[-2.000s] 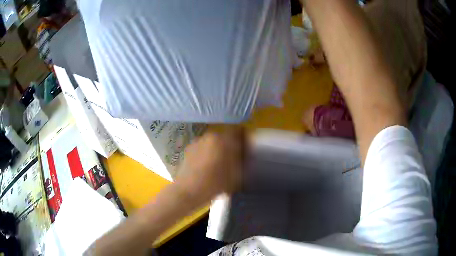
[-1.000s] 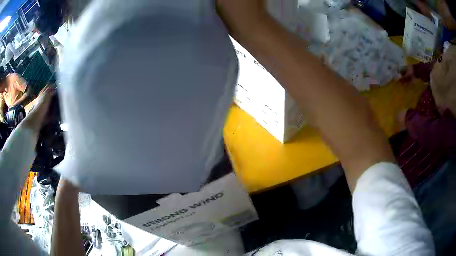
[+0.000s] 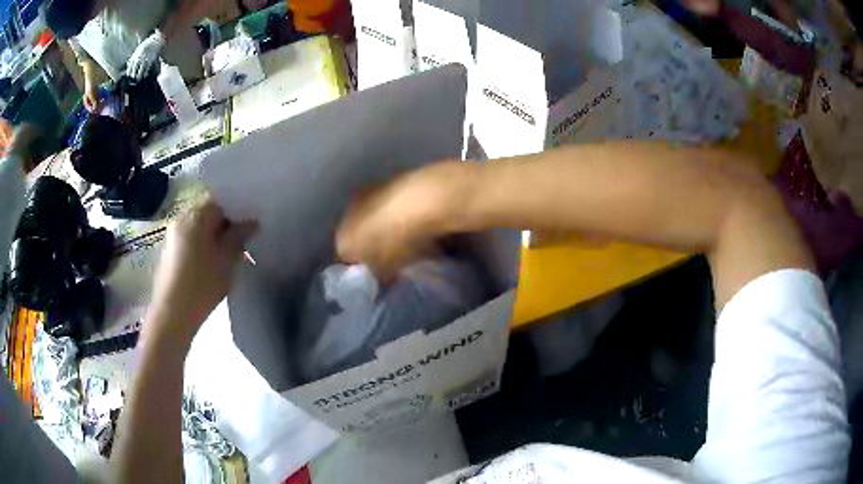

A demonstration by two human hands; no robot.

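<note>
An open white retail box (image 3: 407, 388) printed "STRONG WIND" stands in front of me, its grey inner flap raised. A bagged dark thing (image 3: 416, 301) lies inside it, in a translucent plastic bag with a crumpled whitish top. My right hand (image 3: 402, 222) reaches into the box above the bag; it is blurred and its fingers are partly hidden. My left hand (image 3: 208, 241) holds the box's raised flap at its left edge.
Black fans (image 3: 109, 161) stand at the left. More white boxes (image 3: 511, 90) stand behind, on the yellow table (image 3: 596, 279), near a heap of small bagged parts (image 3: 677, 85). A white bottle (image 3: 177, 92) is at the far left. Other people are at the edges.
The bagged thing, held up high before, is now down inside the box. My right hand has followed it in, and my left hand has moved to the flap.
</note>
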